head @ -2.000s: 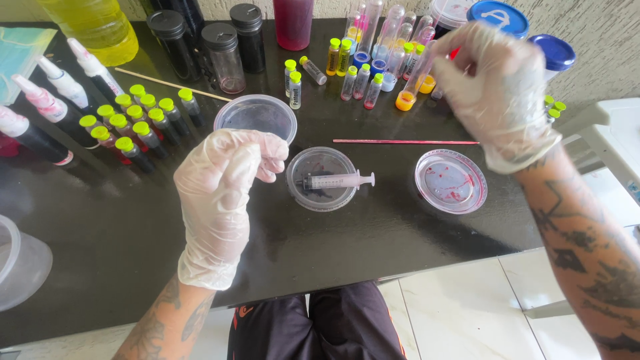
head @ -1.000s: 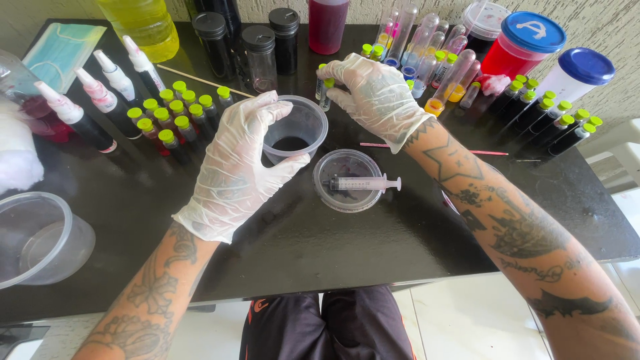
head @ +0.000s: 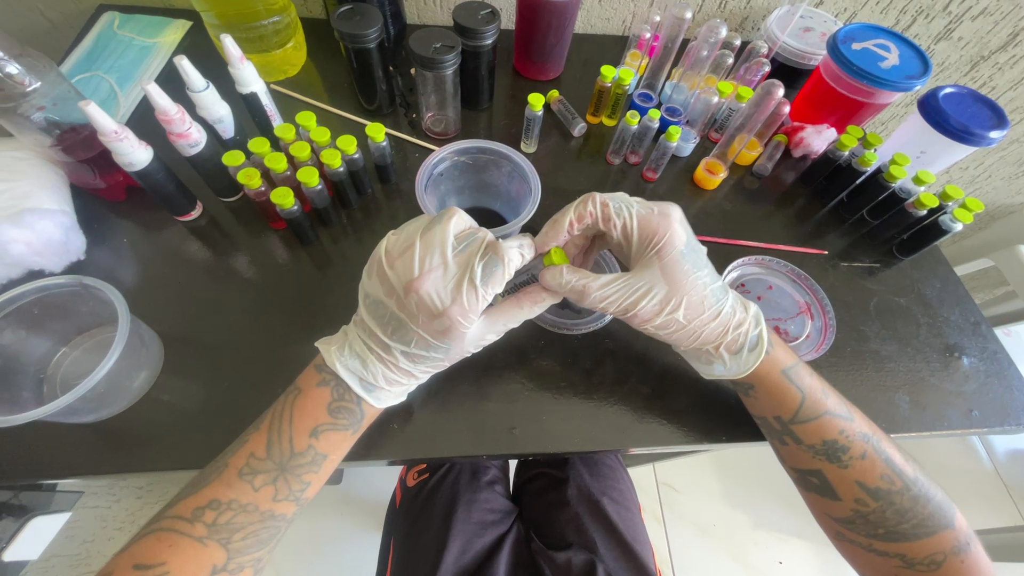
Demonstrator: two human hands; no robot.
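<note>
In the head view my gloved left hand (head: 440,300) grips the body of a small clear vial (head: 522,282) that bears writing. The gloved fingers of my right hand (head: 652,280) pinch around its lime-green cap (head: 555,256). The vial is tilted, cap to the right, and partly hidden by my fingers. Just behind my hands stands a clear plastic cup (head: 478,160) with dark liquid at its bottom. Below the vial, a round clear dish (head: 576,322) is mostly covered by my hands; the syringe is hidden.
Green-capped vials (head: 308,176) and nozzle bottles (head: 148,164) stand at left. Test tubes (head: 668,48), more vials (head: 920,204) and blue-lidded containers (head: 880,56) stand at back right. A stained lid (head: 788,292) lies near my right wrist; a large clear tub (head: 128,352) is at far left.
The cup, which my left hand touched a second ago, now stands free of it. My right hand has come from the vials at the back to meet my left hand at a vial.
</note>
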